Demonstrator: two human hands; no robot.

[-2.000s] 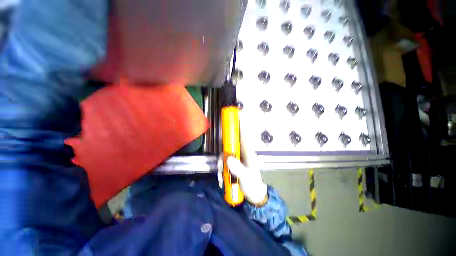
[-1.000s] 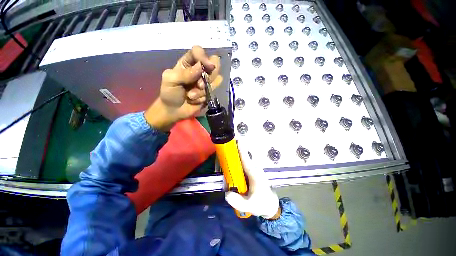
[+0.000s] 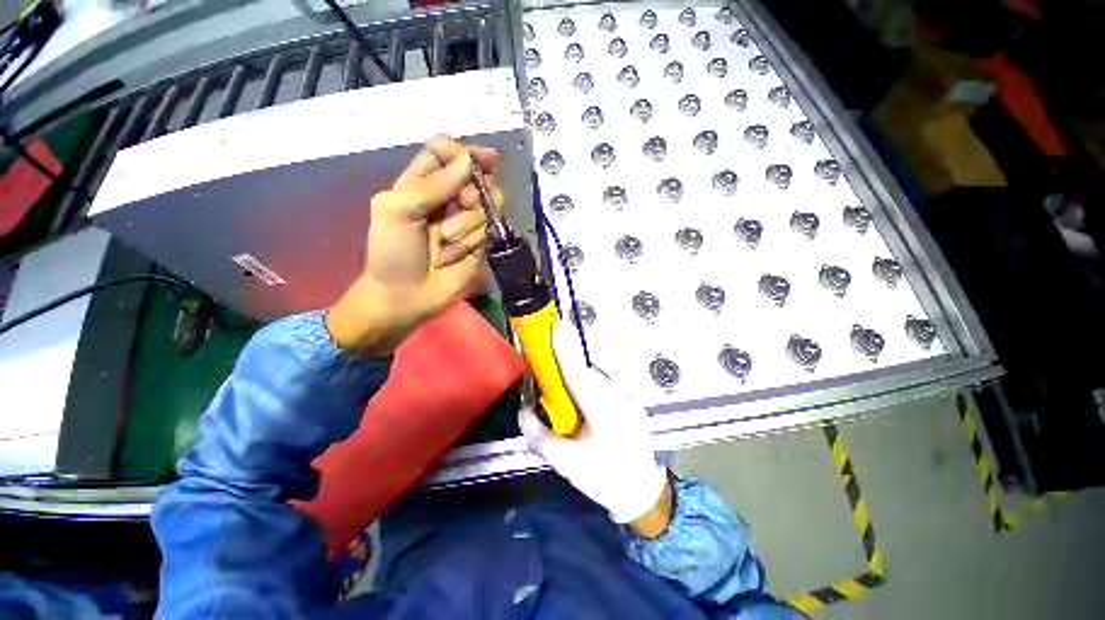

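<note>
My right hand (image 3: 602, 442), in a white glove, grips the orange-yellow electric screwdriver (image 3: 542, 352), which points up and slightly left. My bare left hand (image 3: 418, 240) has its thumb and fingertips pinched at the tip of the screwdriver bit (image 3: 488, 204). Whether a screw is between the fingertips is too small to tell. The silver-grey metal case (image 3: 200, 233) stands behind my left hand. The red pad (image 3: 418, 412) lies in front of the case, partly under my left forearm.
The ball transfer table (image 3: 697, 285) is on the right. A roller conveyor (image 3: 345, 69) runs behind the case. A second case (image 3: 55, 351) stands at the left on a green board (image 3: 161, 375), with a black cord (image 3: 91, 288) across it. Yellow-black tape (image 3: 858, 509) marks the floor.
The screwdriver and my right hand have moved up a little. My left hand stays at the bit and has shifted slightly left in view. Two seconds ago no left hand showed at the bit.
</note>
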